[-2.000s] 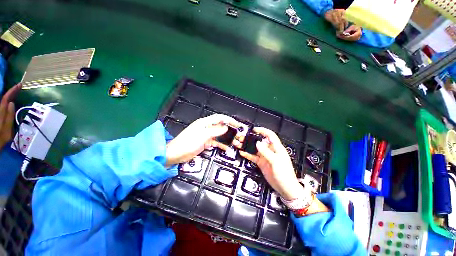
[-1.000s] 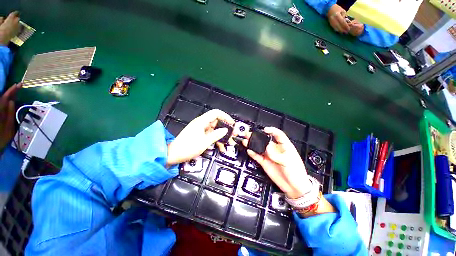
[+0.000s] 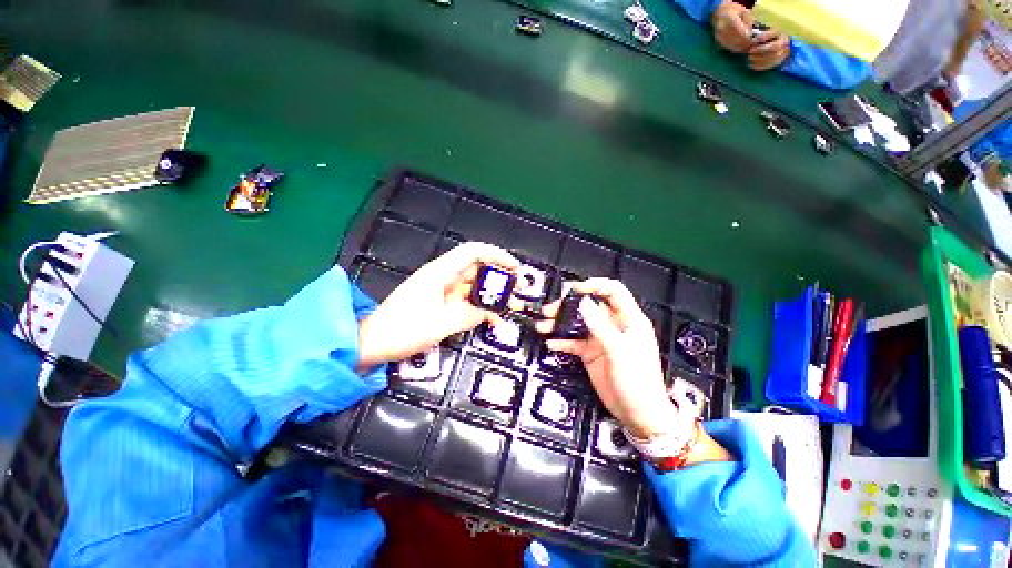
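Observation:
My left hand (image 3: 433,305) holds a small square watch body (image 3: 492,288) between thumb and fingers, its dark face showing a lit white pattern. My right hand (image 3: 617,350) holds a second dark watch body (image 3: 574,315), with a faint mark on its face. Both hands are above the black blister tray (image 3: 405,434). Several pockets hold square units, among them a white-edged unit (image 3: 495,387) and a dark unit with a round centre (image 3: 696,345). The hands hide some middle pockets.
At left are a power strip (image 3: 76,291), a ribbed tan sheet (image 3: 109,155), a loose black unit (image 3: 172,166) and a foil packet (image 3: 253,191). At right are a blue pen bin (image 3: 790,361), a button panel (image 3: 884,513) and a green basket (image 3: 947,366). A coworker's hands (image 3: 751,36) are across the bench.
The unit in my left hand has turned and now shows a lit pattern. The unit in my right hand is tilted, with a faint mark showing. The hand at the far upper left is gone.

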